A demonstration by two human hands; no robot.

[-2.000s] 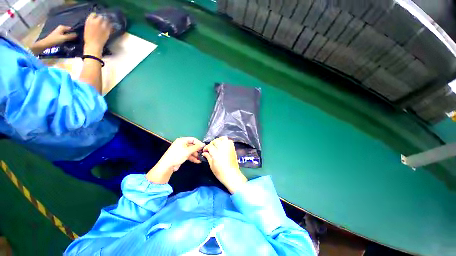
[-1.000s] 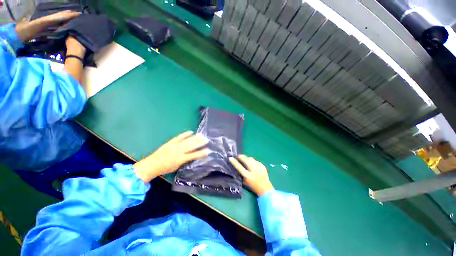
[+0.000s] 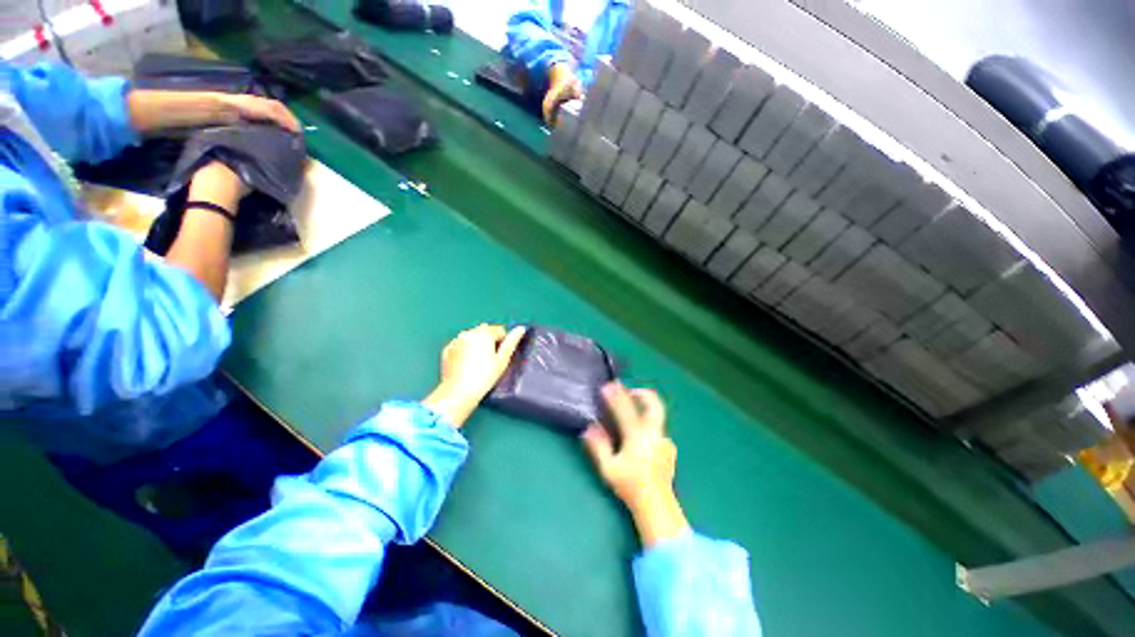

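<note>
A dark plastic packed parcel (image 3: 551, 377), folded to a compact block, lies flat on the green bench (image 3: 772, 498) in front of me. My left hand (image 3: 476, 368) is at its left end, with the thumb and fingers against the edge. My right hand (image 3: 637, 451) is at its right end, with the fingertips at the edge and slightly blurred. Both hands are bare. The undersides of the fingers are partly hidden, but the parcel sits between the two hands.
At left a neighbouring worker's hands handle a dark bag (image 3: 268, 162) over a pale board (image 3: 342, 214). Dark parcels (image 3: 380, 118) lie beyond on the darker green strip. Grey boxes (image 3: 797, 199) are stacked behind; another person's hand (image 3: 563, 90) touches their left end. A metal bar (image 3: 1058, 567) juts in at right.
The long open bag is now folded into a short block and lies slightly higher in view. My hands have moved to its two ends. Another person's hand and sleeves now show behind the line.
</note>
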